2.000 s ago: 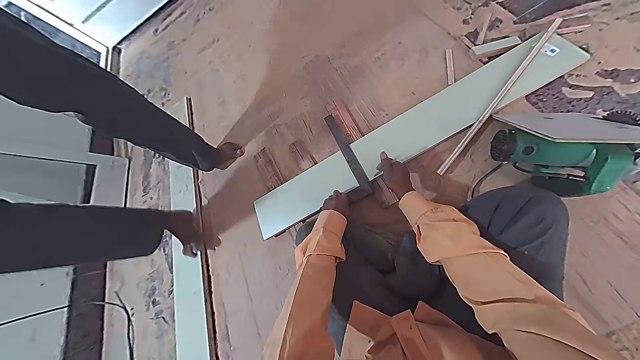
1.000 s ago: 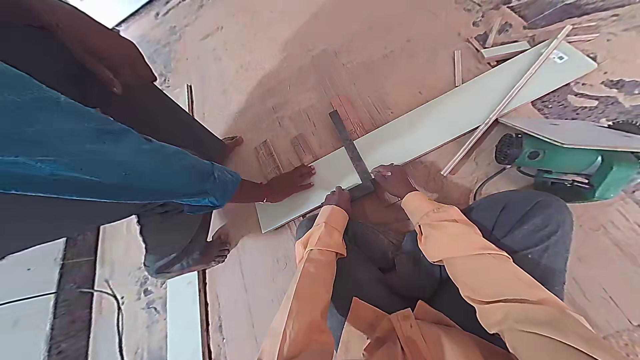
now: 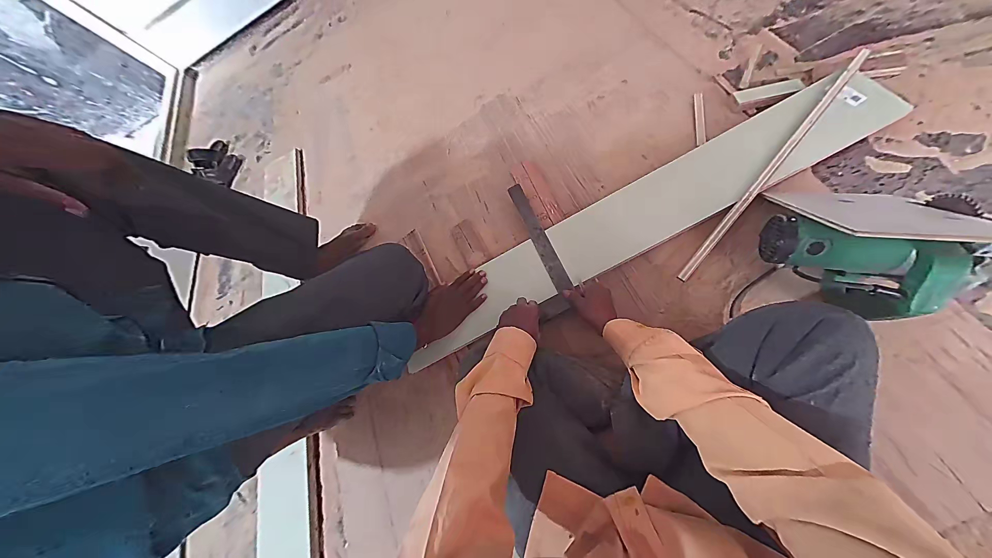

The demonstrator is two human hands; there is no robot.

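A long pale board [image 3: 659,201] lies slantwise on the floor in front of my knees. Across it rests the dark metal blade of a try square [image 3: 541,239], its stock along the board's near edge. My left hand [image 3: 519,316] is at that edge, against the left end of the stock, with fingers bent. At the corner of the square, my right hand [image 3: 593,304] pinches something small and thin, perhaps a pencil, beside the blade. A co-worker's hand [image 3: 453,306] lies flat on the board's left end.
A green power saw [image 3: 891,271] with a flat plate stands at my right knee, its cable beside it. A thin wooden strip [image 3: 775,167] crosses the board, and offcuts [image 3: 767,91] lie beyond. The co-worker crouches at left over another pale board [image 3: 285,496].
Two seconds ago the co-worker stood at the left; the person has since bent down and put a hand on the board. My hands stay by the square.
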